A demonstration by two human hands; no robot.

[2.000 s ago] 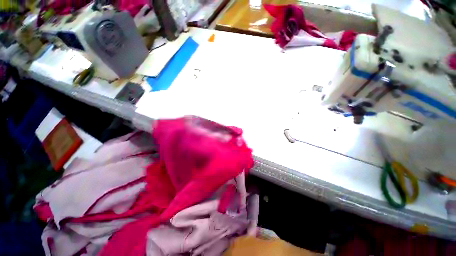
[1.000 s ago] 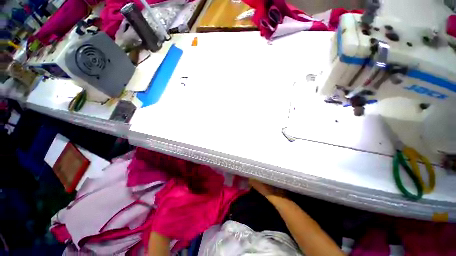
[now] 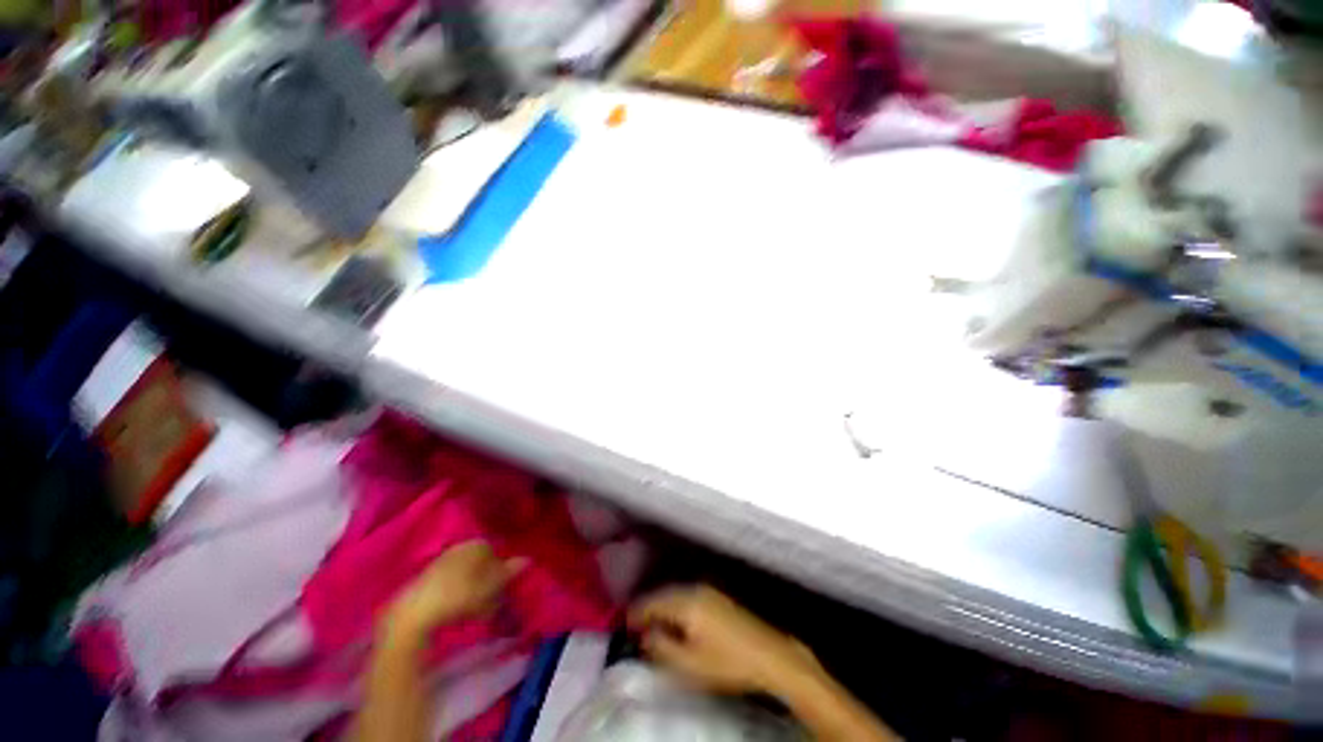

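Observation:
The magenta garment piece (image 3: 421,507), with its pale pink reverse, lies in a heap below the table's front edge, at lower left. My left hand (image 3: 453,587) is on the magenta cloth, blurred; its grip cannot be made out. My right hand (image 3: 711,635) is just right of the heap, below the table edge, its fingers curled; whether it holds cloth cannot be told. The whole view is motion-blurred.
The sewing machine (image 3: 1132,276) stands at right on the white table (image 3: 697,348). Scissors (image 3: 1172,580) with green and yellow loops lie near its front. A blue strip (image 3: 501,196), another machine (image 3: 312,123) and magenta pieces (image 3: 871,87) are farther back.
Both hands now show below the table edge, where a second ago mainly forearms showed. The magenta cloth has shifted left and spread. The camera view has tilted.

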